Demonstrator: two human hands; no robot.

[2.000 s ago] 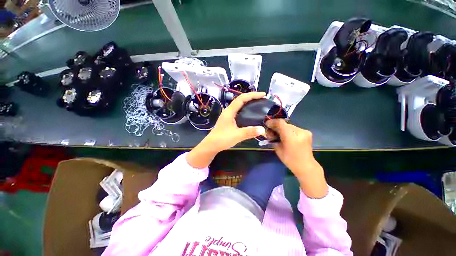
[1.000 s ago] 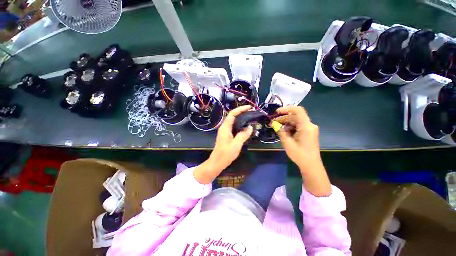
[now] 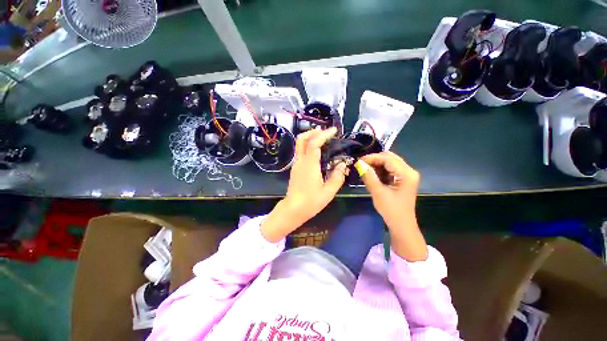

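My left hand (image 3: 311,174) holds a black camera head (image 3: 338,152) by its side, above the rightmost of the nearby housings. My right hand (image 3: 393,181) is at the head's right side, fingertips pinched together, with a yellow patch on one finger. What the fingertips pinch is too small to tell. The housing (image 3: 387,114) under the hands has a white bracket pointing up and right; its cup is mostly hidden. Three more white housings with black insides and red or orange wires stand to the left, one of them a cup (image 3: 271,148) with wires rising.
Loose black camera heads (image 3: 117,104) cluster at left, beside a tangle of thin whitish pieces (image 3: 193,150). Units with heads fitted (image 3: 454,74) stand at right. A fan (image 3: 112,20) and a metal post (image 3: 226,36) are behind. Open cardboard boxes (image 3: 110,266) sit below the bench edge.
The black head has turned from shell-up to showing its inner parts. My right fingers have moved from inside its edge to its right side. The view has shifted slightly.
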